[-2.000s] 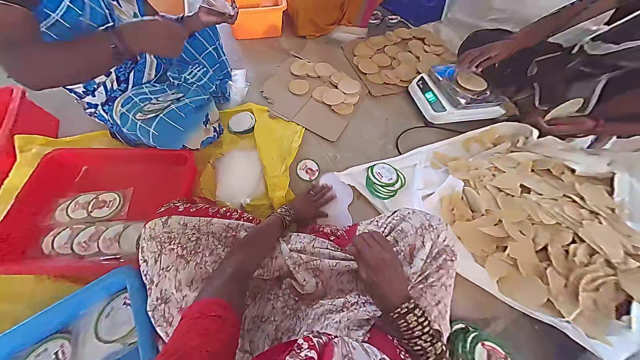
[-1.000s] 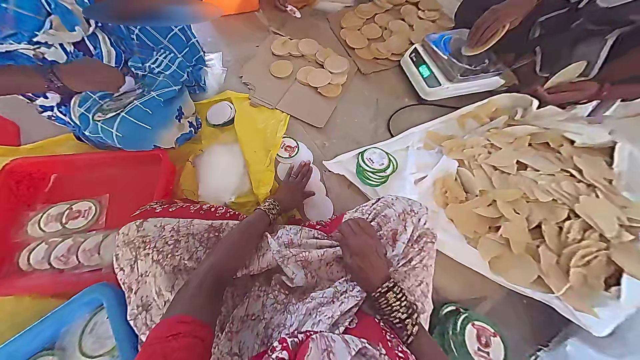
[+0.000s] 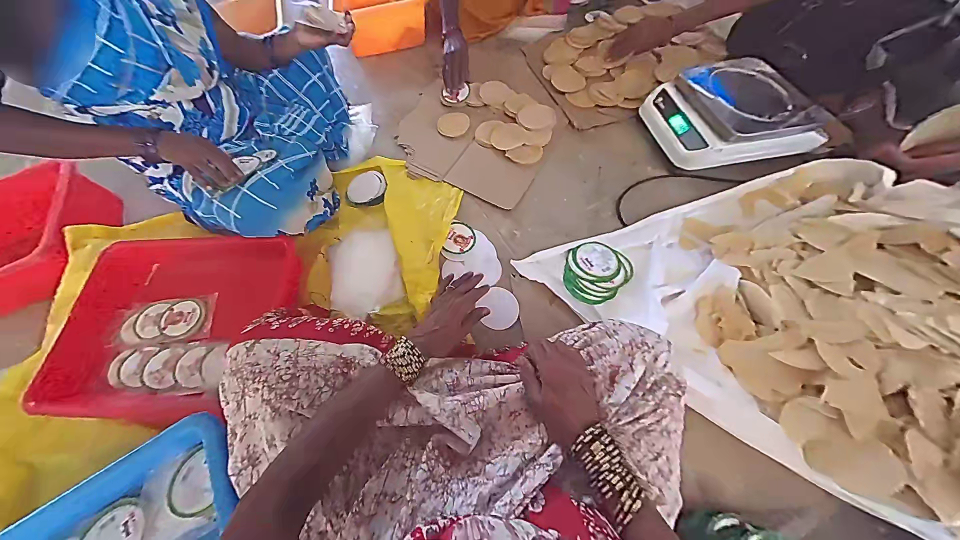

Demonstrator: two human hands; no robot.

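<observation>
My left hand (image 3: 448,313), fingers spread, reaches past the skirt and touches or hovers at the edge of the white round discs (image 3: 480,262) on the floor. A round printed label (image 3: 459,238) lies at the top of those discs. My right hand (image 3: 559,386) rests bent on the patterned cloth over my lap (image 3: 450,442); whether its fingers pinch the cloth is unclear. To the left of my left hand lies a clear plastic bundle (image 3: 365,268) on a yellow sheet (image 3: 426,202). Green-rimmed round labels (image 3: 598,271) are piled on the white cloth to the right.
Thin tan discs (image 3: 855,322) are heaped on white cloth at right, near a digital scale (image 3: 735,112). More lie on cardboard (image 3: 491,176). A red tray (image 3: 202,259) and blue crate (image 3: 120,480) hold packed round items at left. Co-workers' hands (image 3: 202,159) (image 3: 454,64) work nearby.
The white discs beside my left hand have become more spread out on the floor. A co-worker's hand now reaches the tan discs on the middle cardboard. The hand at the scale has left it.
</observation>
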